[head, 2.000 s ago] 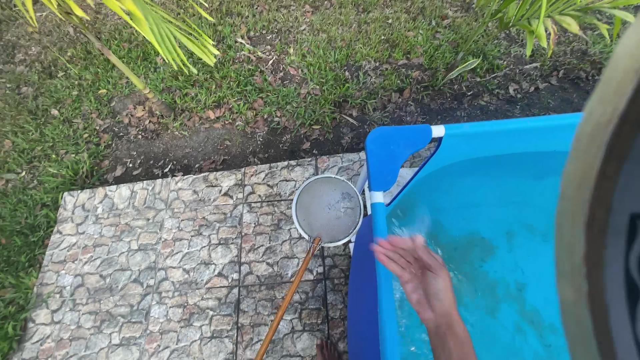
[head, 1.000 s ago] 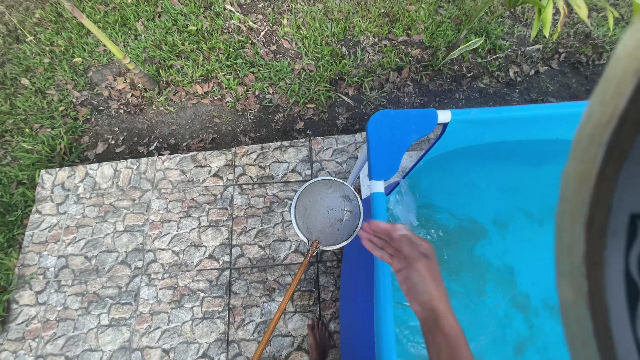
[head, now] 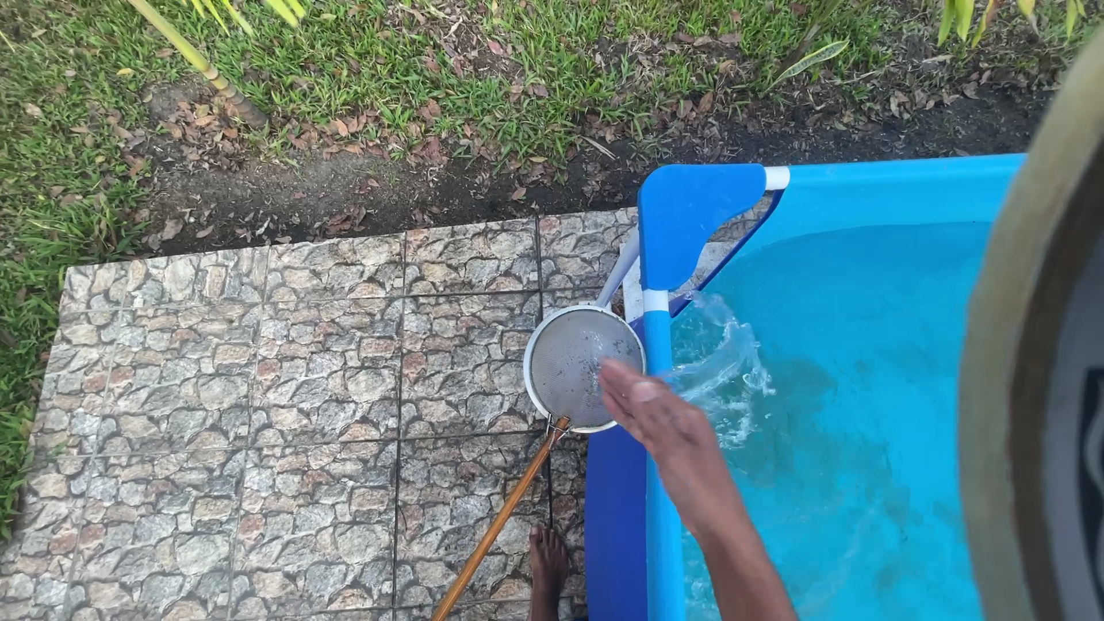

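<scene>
My right hand [head: 668,431] reaches in from the lower right over the pool's side rail, its fingers held together and nothing in its grasp. Its fingertips overlap the right part of a round mesh strainer [head: 565,362], which has a pale rim and dark specks on its mesh. A wooden pole [head: 504,517] is fastened to the strainer and runs down out of view at the bottom. Water splashes [head: 729,371] just inside the pool [head: 862,414], right of the fingers. My left hand is not in view.
The pool's blue corner piece [head: 690,211] stands beyond the strainer. Stone-patterned tiles [head: 328,388] lie to the left, with a bare foot [head: 548,561] near the pool wall. Soil, grass and plants border them. A large blurred round-edged object [head: 1018,345] blocks the right side.
My right hand has moved from beside the strainer to over its right edge. A larger splash of water shows in the pool's corner. The strainer stays beside the pool rail.
</scene>
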